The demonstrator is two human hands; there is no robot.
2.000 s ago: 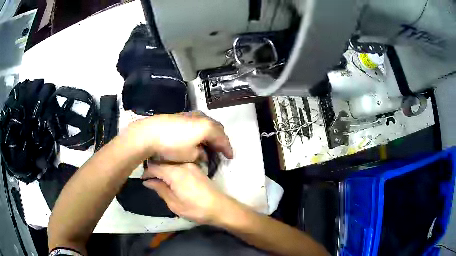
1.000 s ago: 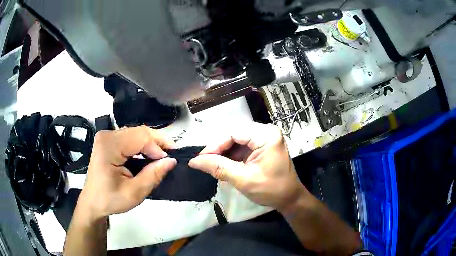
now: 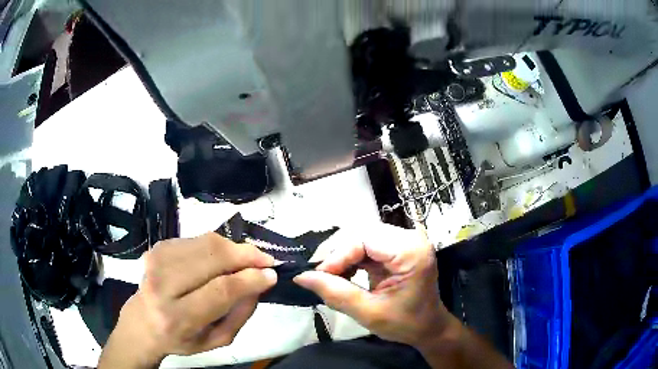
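Note:
A black fabric piece (image 3: pixel 292 288) is pinched between my two hands over the white table. A black band (image 3: pixel 278 241) with a short white stitched line lies along its upper side. My left hand (image 3: pixel 198 292) grips the piece from the left, thumb and fingers together. My right hand (image 3: pixel 382 281) grips it from the right with thumb and forefinger. The fingertips are close together, and parts of the fabric are hidden behind both hands.
The grey sewing machine head (image 3: pixel 288 79) hangs over the table. Black sewn pieces (image 3: pixel 220 173) lie beside it. At left are a black band bundle (image 3: pixel 54 234), a looped coil (image 3: pixel 112 215) and a black strip (image 3: pixel 163 207). A blue crate (image 3: pixel 541 288) stands at right.
Both hands, earlier crossed over the fabric, are now side by side. Since one second ago they have moved slightly lower, and the band with the white stitched line now shows above the fingers.

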